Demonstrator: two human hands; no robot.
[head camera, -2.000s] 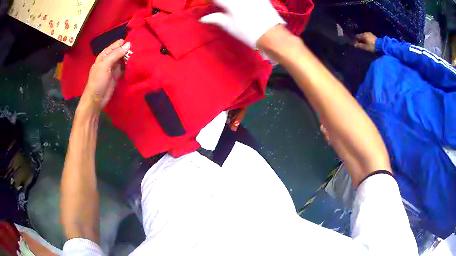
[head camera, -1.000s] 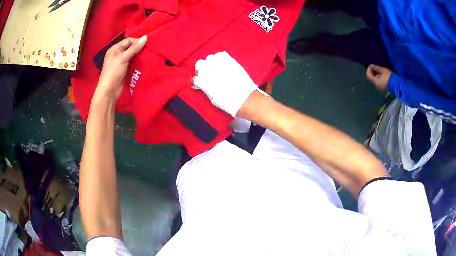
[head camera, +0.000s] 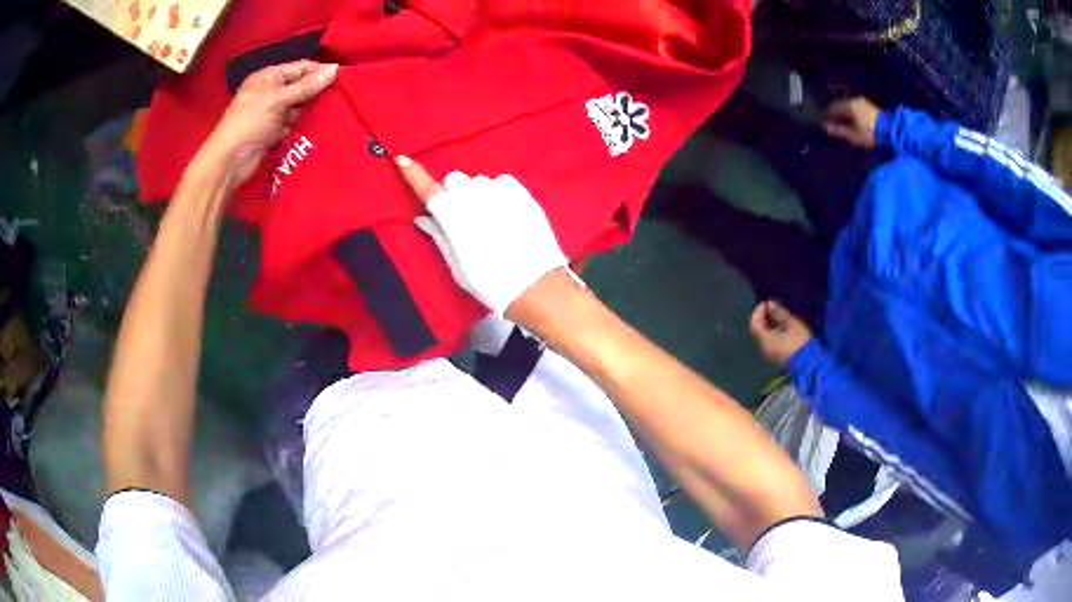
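The red jacket (head camera: 494, 112) lies spread in front of me, partly over my lap. It shows white "HUA" lettering (head camera: 294, 165), a black-and-white flower emblem (head camera: 620, 122) and a dark rectangular patch (head camera: 386, 294). My bare left hand (head camera: 268, 115) pinches the cloth near the front edge, thumb and fingers together. My right hand (head camera: 494, 229) wears a white glove. Its bare index fingertip sticks out and touches the cloth beside a small dark button (head camera: 377, 148); its other fingers are curled, and whether they grip cloth is unclear.
A person in a blue jacket (head camera: 929, 294) sits close on the right, both hands visible. A pale board with red flower print (head camera: 165, 24) is at the top left. Dark speckled garments (head camera: 905, 53) are at the top right. A white plastic bag (head camera: 811, 441) is on the green floor.
My gloved right hand has swept down from the top onto the jacket, then slightly left and lower, its index finger now extended to the button. My left hand still holds the front edge.
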